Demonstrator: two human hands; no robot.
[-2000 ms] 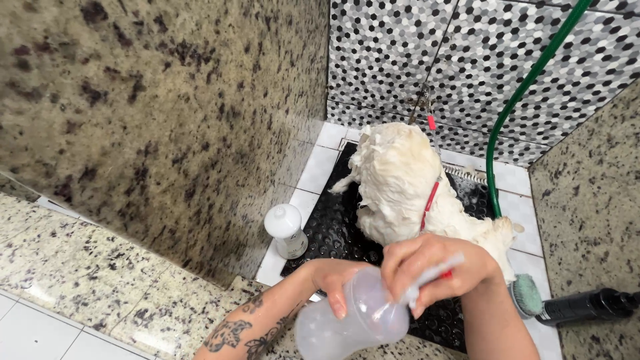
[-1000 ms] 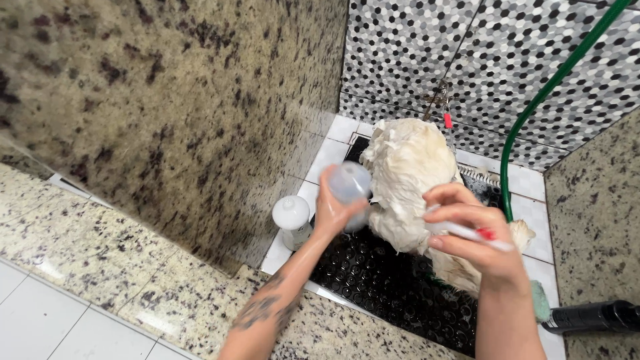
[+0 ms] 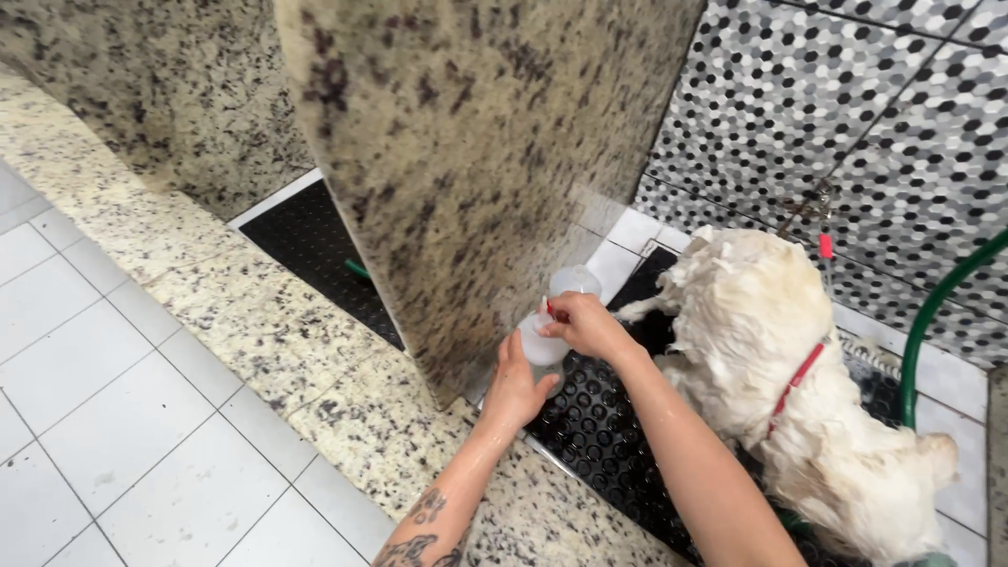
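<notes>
A translucent plastic bottle with a white top (image 3: 542, 346) stands at the foot of the granite partition. My left hand (image 3: 516, 382) is curved around its near left side, thumb and fingers apart. The fingers of my right hand (image 3: 579, 321) pinch a small red-tipped piece (image 3: 549, 305) at the bottle's top. Just behind is another translucent container (image 3: 576, 279), partly hidden by my right hand. To the right, a wet, lathered white dog (image 3: 748, 315) with a red collar (image 3: 797, 386) stands on the black rubber mat (image 3: 591, 417), its head toward the lower right.
A granite partition (image 3: 488, 157) rises left of the mat, and a granite ledge (image 3: 331, 417) runs along the front. Beyond the partition lies another black mat (image 3: 315, 252). A green hose (image 3: 917, 331) hangs at the right, and a metal fixture with a red tag (image 3: 825, 246) is on the tiled wall.
Both hands have moved left, away from the dog, to the bottle beside the partition. The bottle and the red-tipped piece were in separate hands one second ago. The view has swung left.
</notes>
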